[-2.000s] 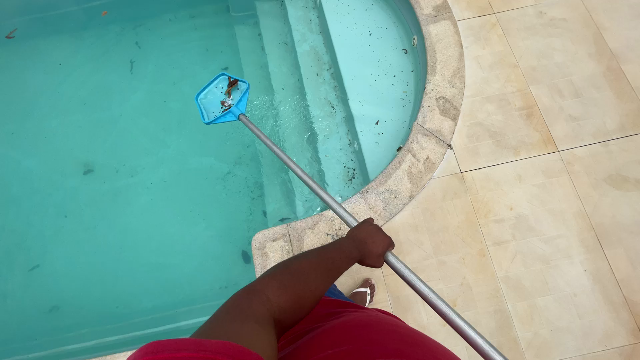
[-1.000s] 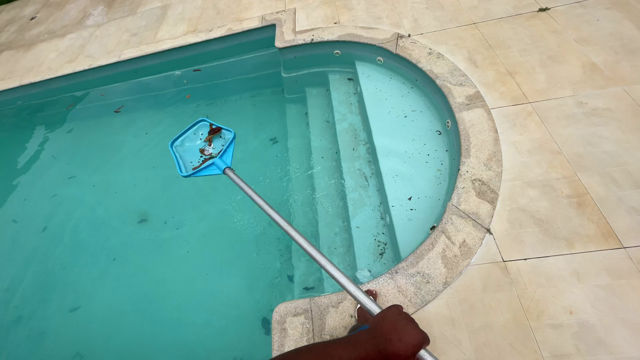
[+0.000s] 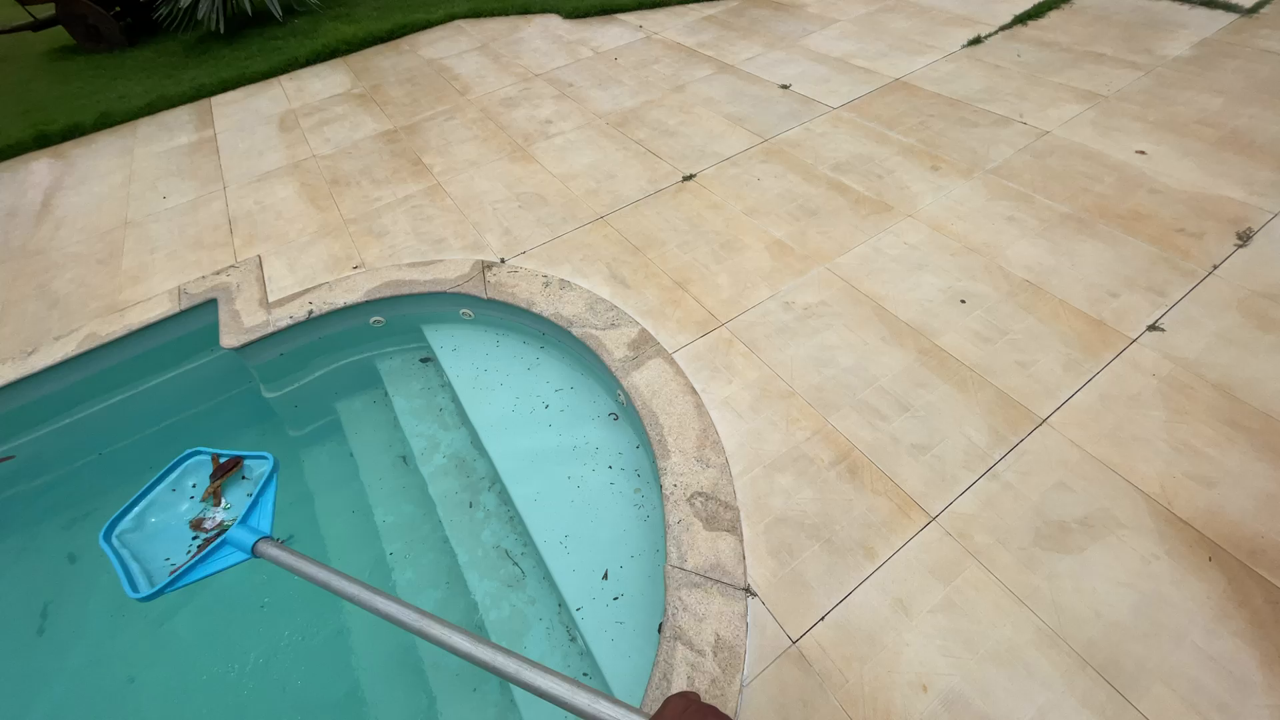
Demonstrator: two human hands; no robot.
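At the bottom edge my left hand (image 3: 690,706), mostly cut off by the frame, is closed around the aluminium pole (image 3: 440,633) of a pool skimmer. The pole slants up and left across the submerged steps to the blue-rimmed skimmer net (image 3: 165,520). Brown leaves (image 3: 222,478) and smaller debris lie in the net, which is held over the pool water (image 3: 270,640). Whether its rim touches the water I cannot tell. My right hand is out of view.
Pale pool steps (image 3: 530,420) carry dark specks of debris. A curved stone coping (image 3: 700,460) edges the pool, with beige paving tiles (image 3: 880,400) beyond it. Grass (image 3: 150,85) and a spiky-leaved plant (image 3: 215,8) are at the upper left.
The view has swung up and to the right, showing more paving and the lawn. My left hand still grips the pole, and the leaves remain in the net.
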